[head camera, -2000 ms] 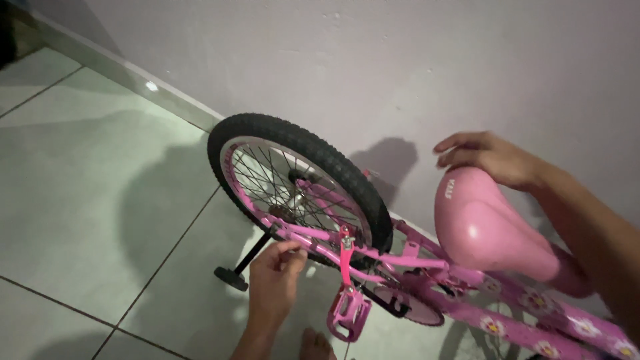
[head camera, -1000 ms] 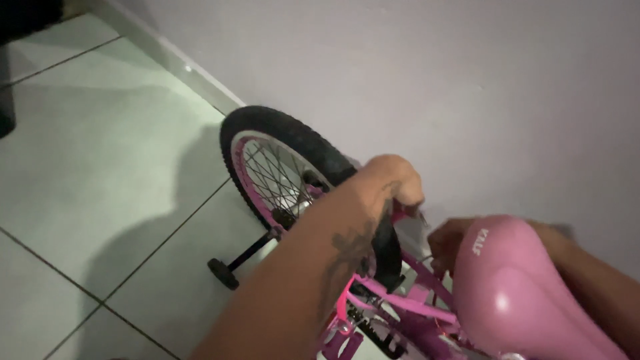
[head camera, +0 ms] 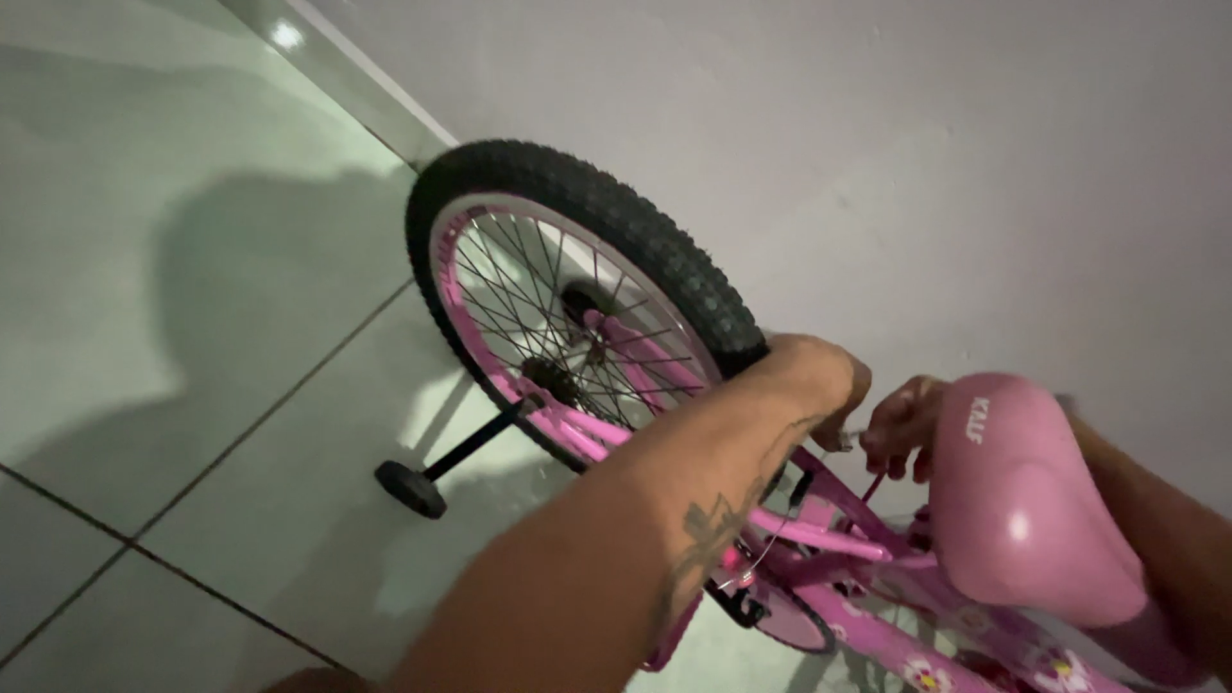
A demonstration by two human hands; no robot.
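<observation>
A pink child's bicycle stands beside the wall, its rear wheel's black knobby tire [head camera: 616,221] at the centre. My left arm, tattooed, crosses over the frame, and my left hand [head camera: 828,385] is behind the tire near a small metal piece [head camera: 847,440]; its fingers are mostly hidden. My right hand [head camera: 905,428] is just left of the pink saddle [head camera: 1030,510], its fingers bent close to the same piece and a thin red cable [head camera: 874,486]. Whether either hand grips them cannot be told. A thin bare wire [head camera: 770,544] hangs by the frame.
A training wheel [head camera: 411,489] on a black arm reaches out over the tiled floor [head camera: 241,539]. The pale wall [head camera: 962,192] runs along the bicycle's far side. Below my left forearm are the chainring [head camera: 794,621] and part of a pink pedal [head camera: 674,640].
My left hand has moved from the frame near the hub to behind the tire. My right hand has left the top of the saddle and come down beside it.
</observation>
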